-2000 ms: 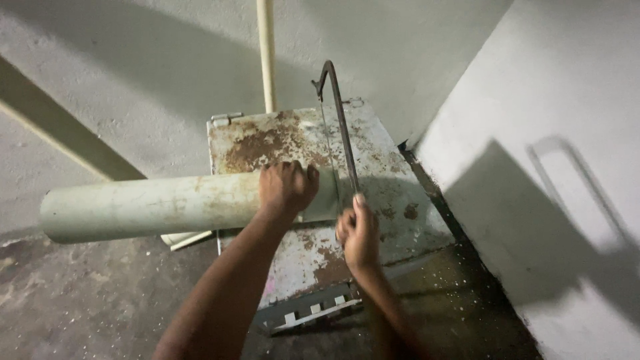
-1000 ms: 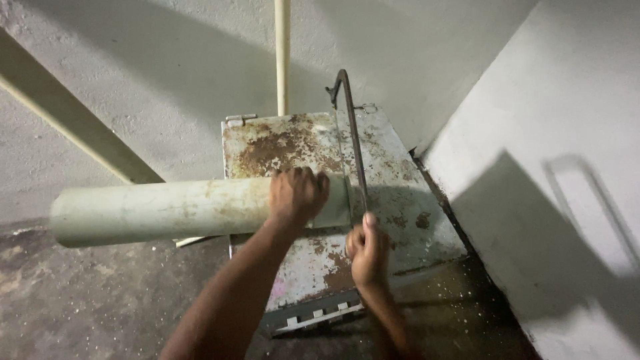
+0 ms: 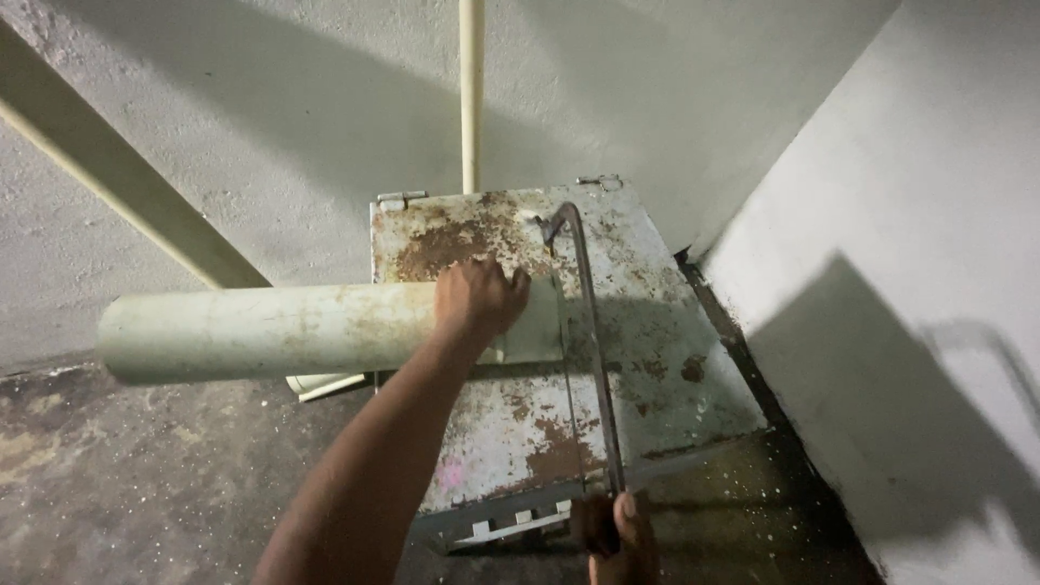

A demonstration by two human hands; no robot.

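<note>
A pale plastic pipe (image 3: 268, 333) of wide bore lies across a rusty, white-painted metal cabinet (image 3: 674, 325), its left part jutting out past the cabinet's edge. My left hand (image 3: 481, 299) presses down on top of the pipe near its right end. My right hand (image 3: 621, 536), low in the view, is closed around the handle of a hacksaw (image 3: 597, 357). The saw's frame points away from me, and its thin blade runs along the pipe's right end. The far tip of the frame is over the cabinet top. Whether the blade touches the pipe is hard to tell.
Behind the cabinet a narrow cream pipe (image 3: 471, 97) stands against the rough wall. A long cream strip or channel (image 3: 122, 171) leans at the left. A short cream piece (image 3: 325, 383) shows under the wide pipe. Another wall (image 3: 934, 203) rises close on the right.
My right hand has drawn the hacksaw back toward me, so its far tip is now much lower over the cabinet top. My left hand stays on the pipe.
</note>
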